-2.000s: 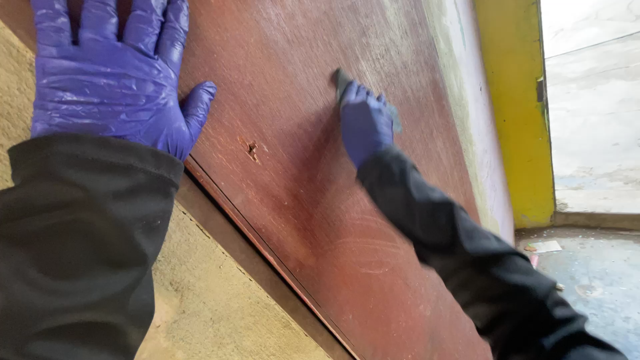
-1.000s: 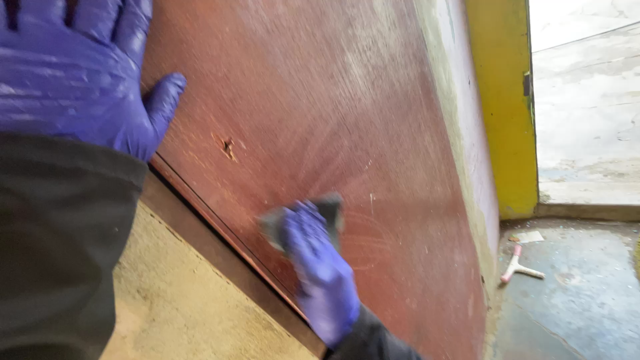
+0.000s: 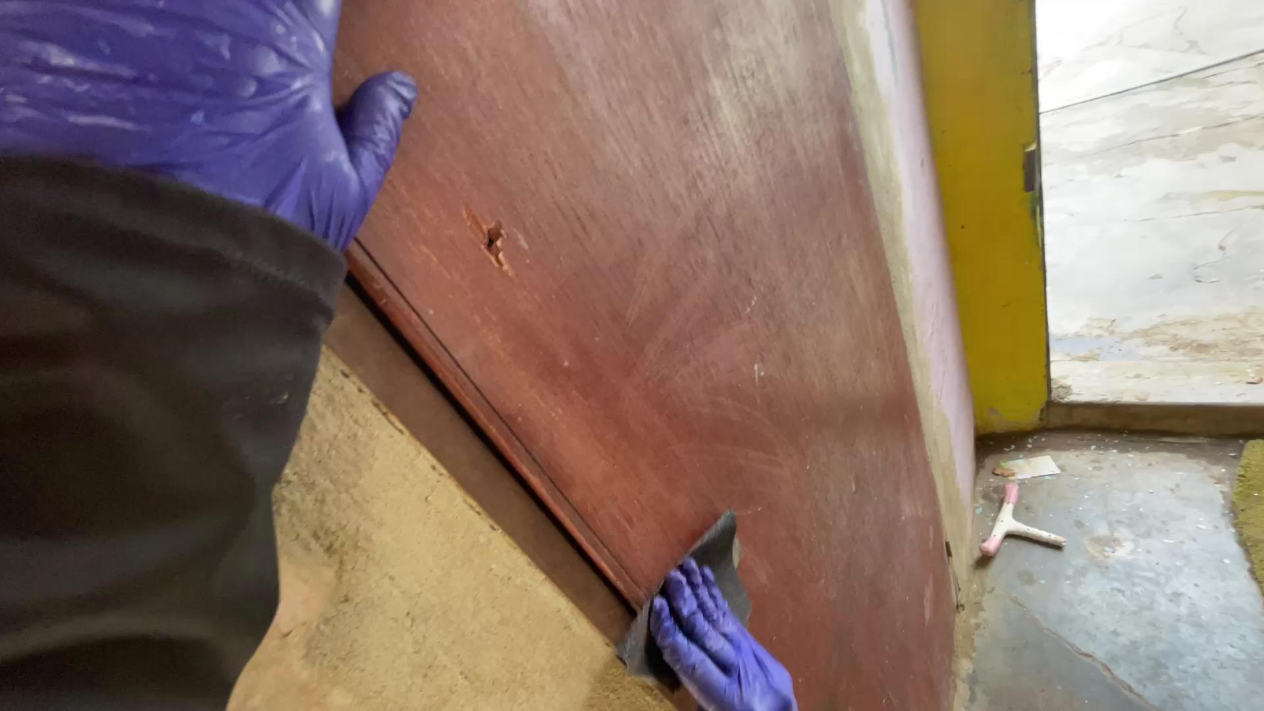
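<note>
A reddish-brown wooden door (image 3: 612, 296) with a small splintered hole (image 3: 494, 240) fills the middle of the view. My left hand (image 3: 217, 109), in a purple glove and dark sleeve, rests flat against the door at the upper left, thumb apart, holding nothing; its fingertips are out of frame. Low on the door, near its left edge, my right hand (image 3: 711, 637), also gloved in purple, presses a dark grey sheet of sandpaper (image 3: 723, 558) to the surface. The sheet sticks out on both sides of the fingers. Pale scuff marks show on the wood above it.
A dark frame strip and a rough yellowish wall (image 3: 395, 533) run along the door's left edge. To the right stand a yellow door frame (image 3: 987, 217) and a raised sill (image 3: 1155, 417). A forked pink-and-white object (image 3: 1012, 523) and a scrap (image 3: 1030, 467) lie on the grey floor (image 3: 1106, 592).
My right hand has moved down the door with the sandpaper, from the upper middle to near the lower left edge. My left hand stays against the door. The view has shifted somewhat.
</note>
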